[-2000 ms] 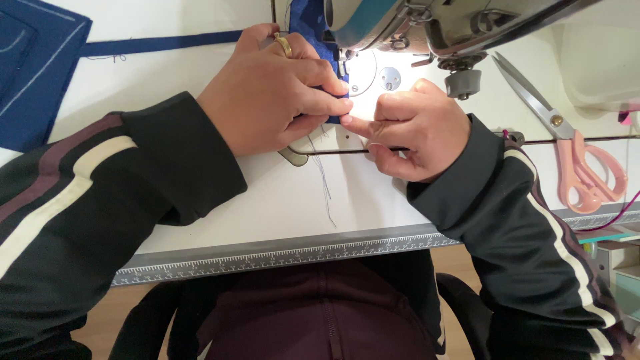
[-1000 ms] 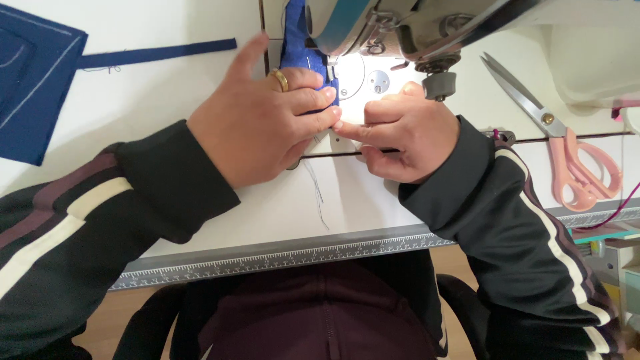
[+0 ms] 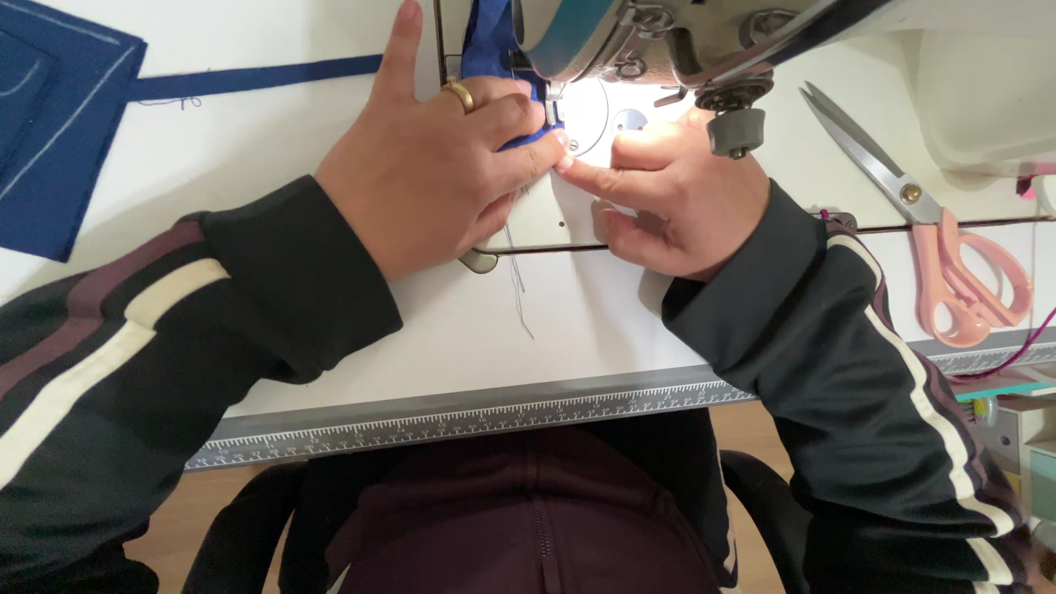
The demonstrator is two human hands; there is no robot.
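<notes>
Under the presser foot (image 3: 553, 107) of a sewing machine (image 3: 627, 41) lies a piece of blue fabric (image 3: 488, 41). My left hand (image 3: 454, 157), with a gold ring, rests on the fabric's near end, index fingertip just beside the foot and thumb stretched away. My right hand (image 3: 668, 181) is to the right of the foot, its index fingertip touching the left one's fingertip and its other fingers curled; no object shows in it. Loose threads (image 3: 516, 289) trail from under my left hand toward the table edge. The needle cannot be made out.
A dark blue fabric piece with chalk lines (image 3: 82, 140) and a narrow blue strip (image 3: 256, 80) lie at the left. Pink-handled scissors (image 3: 940, 239) lie at the right. A measuring tape or ruler strip (image 3: 495, 417) runs along the front table edge.
My left hand stays on the fabric by the foot; its thumb, bent two seconds ago, now points straight away. The blue fabric's near end shows less than a second ago.
</notes>
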